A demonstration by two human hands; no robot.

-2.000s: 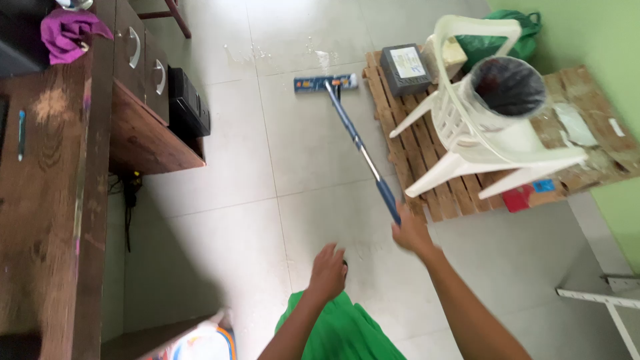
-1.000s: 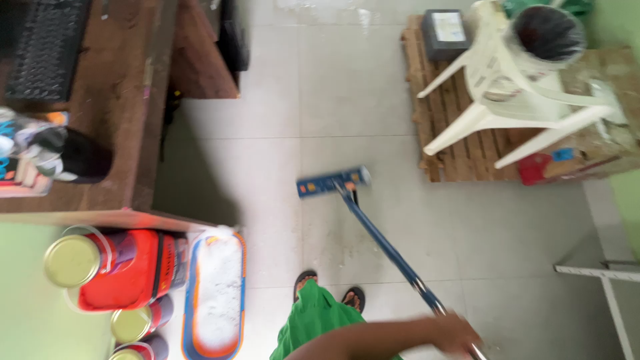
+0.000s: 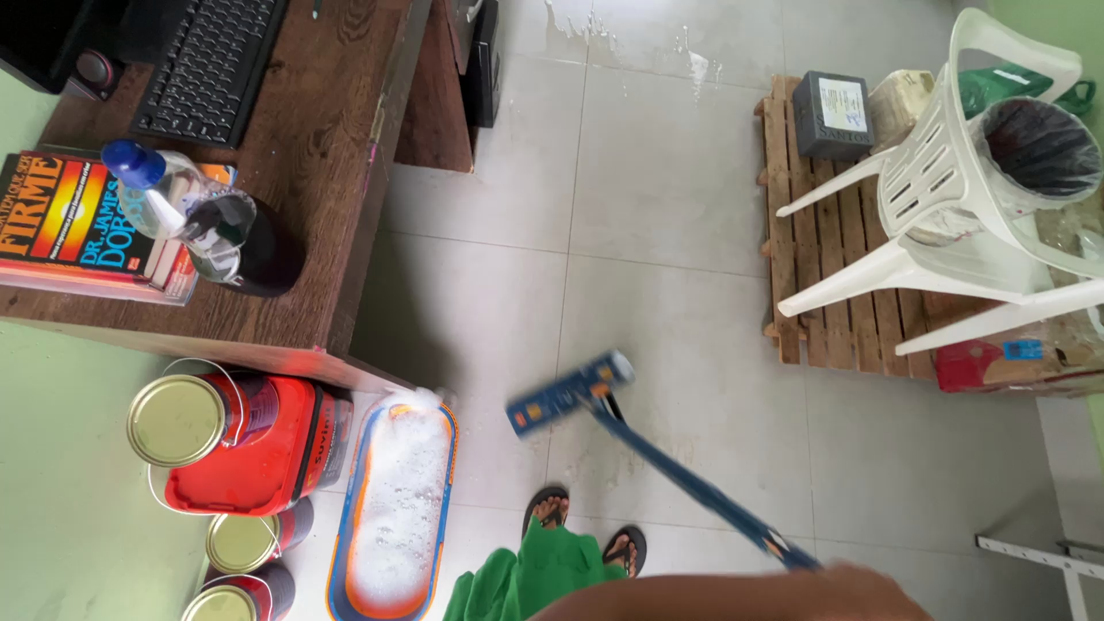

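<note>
A flat blue mop head (image 3: 565, 395) rests on the tiled floor, slightly blurred. Its blue handle (image 3: 703, 493) slants down to the right, to my left hand (image 3: 862, 588) at the bottom edge. That hand appears closed around the handle, with its fingers mostly hidden and its forearm crossing the lower frame. My right hand is out of view. Left of the mop head stands a long blue and orange bucket (image 3: 450, 483), full of white suds. Below the mop are my feet in black flip-flops (image 3: 634, 548).
Paint cans (image 3: 177, 420) and a red container (image 3: 250, 466) stand beside the bucket. Above them, a wooden desk (image 3: 319, 121) holds a keyboard, books and a bottle. At right, a white plastic chair (image 3: 936, 267) stands on a wooden pallet (image 3: 789, 250). Liquid lies on the far floor (image 3: 699, 69).
The mop head has moved from beside the pallet's far end to near my feet and has turned. My right hand, on the handle two seconds ago, has left view. The view has shifted toward the bucket.
</note>
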